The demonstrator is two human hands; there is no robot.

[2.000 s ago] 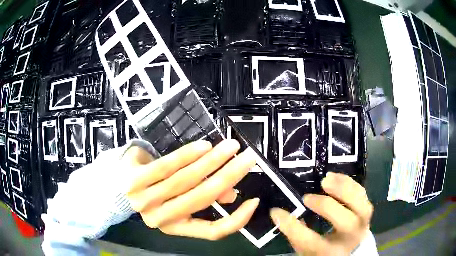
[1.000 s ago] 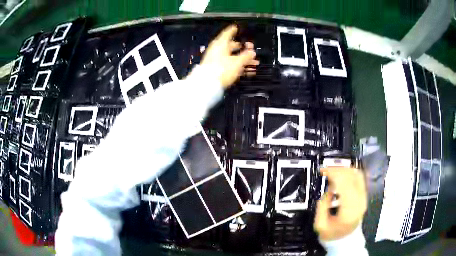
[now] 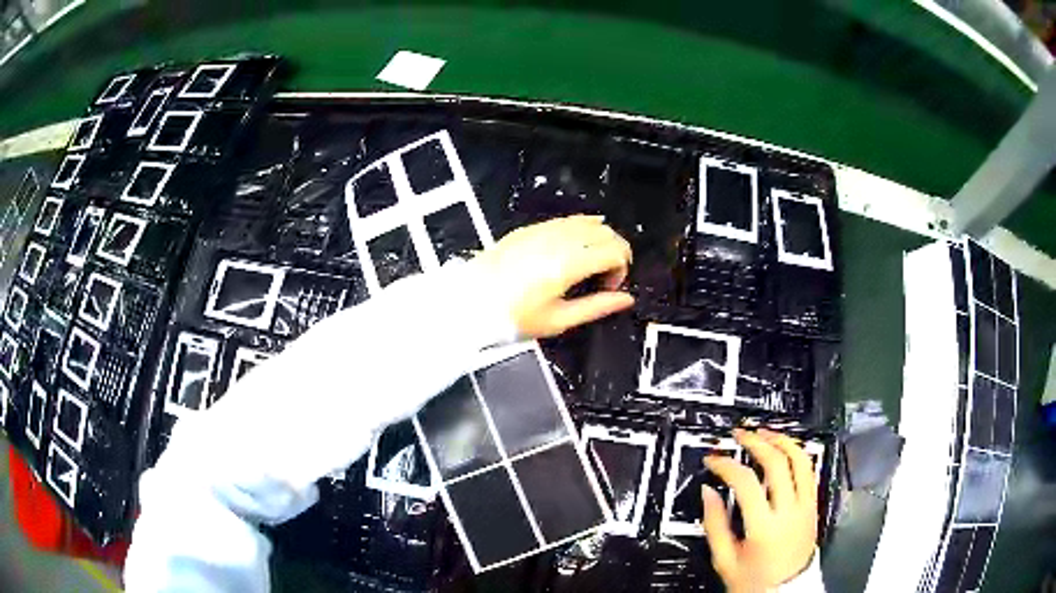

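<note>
My left hand [image 3: 567, 275] is over the middle of the black blister tray [image 3: 666, 284], thumb and fingers apart, with nothing visible in it. My right hand [image 3: 762, 500] is over the tray's lower right, fingers spread at the right side of a white-bordered part [image 3: 687, 487] and partly covering it; no grip shows. The adhesive sheet [image 3: 521, 454] lies slanted across the tray. Its lower cells are black and its upper cells are open windows. My left forearm hides its middle. Other white-bordered parts [image 3: 690, 363] sit in tray pockets, two of them at the upper right [image 3: 728, 199].
A second tray with many white-bordered parts [image 3: 147, 182] is at the left. A stack of fresh sheets [image 3: 926, 423] stands at the right, a grey scrap [image 3: 871, 446] beside it. A white piece [image 3: 411, 70] lies on the green surface beyond. A red stool [image 3: 41, 510] is lower left.
The white-bordered part both hands held two seconds ago is no longer in them. My left hand reached to the tray's far side, then came back slightly. My right hand's fingers have opened. The view has shifted.
</note>
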